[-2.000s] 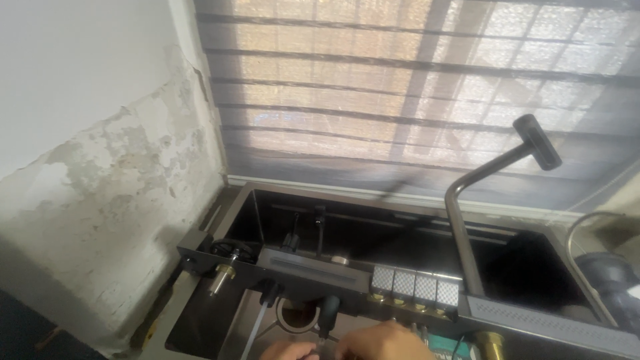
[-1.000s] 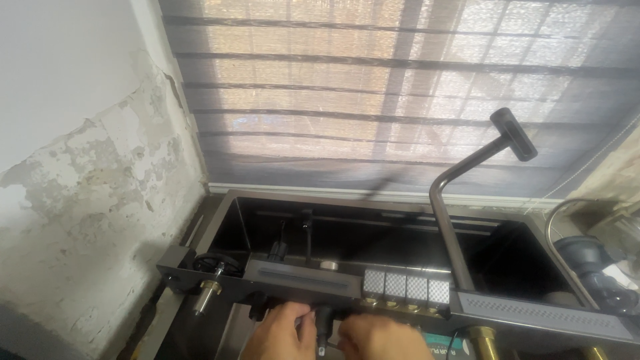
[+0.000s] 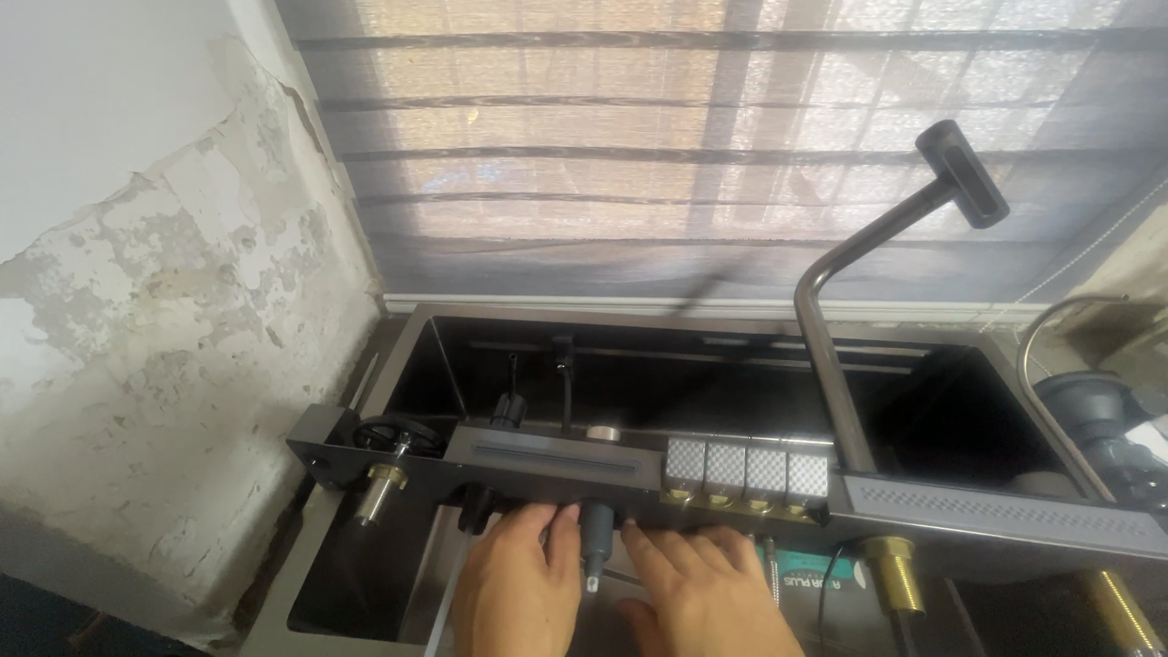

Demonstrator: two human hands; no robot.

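A dark faucet panel (image 3: pixel 557 459) with several patterned square keys (image 3: pixel 746 470) lies tilted across a black sink (image 3: pixel 639 374). My left hand (image 3: pixel 518 584) is at the panel's lower edge, its fingertips against the left side of a grey tapered fitting (image 3: pixel 596 543). On the right of that fitting, my right hand (image 3: pixel 703 589) has its fingers spread along the same edge. A black fitting (image 3: pixel 477 508) sticks out left of my left hand. Brass threaded stems (image 3: pixel 897 575) hang from the panel at the right. Whether the fingertips grip anything underneath is hidden.
A bent metal spout (image 3: pixel 826 356) rises above the panel in front of a window blind (image 3: pixel 566 119). A peeling wall (image 3: pixel 164 383) borders the left side. At the far right are a curved thin metal tube (image 3: pixel 1031 365) and a dark round fitting (image 3: pixel 1086 406).
My hands were lower and close together two seconds ago; they have moved up to the panel's edge. My right hand's fingers now show spread beside the grey fitting.
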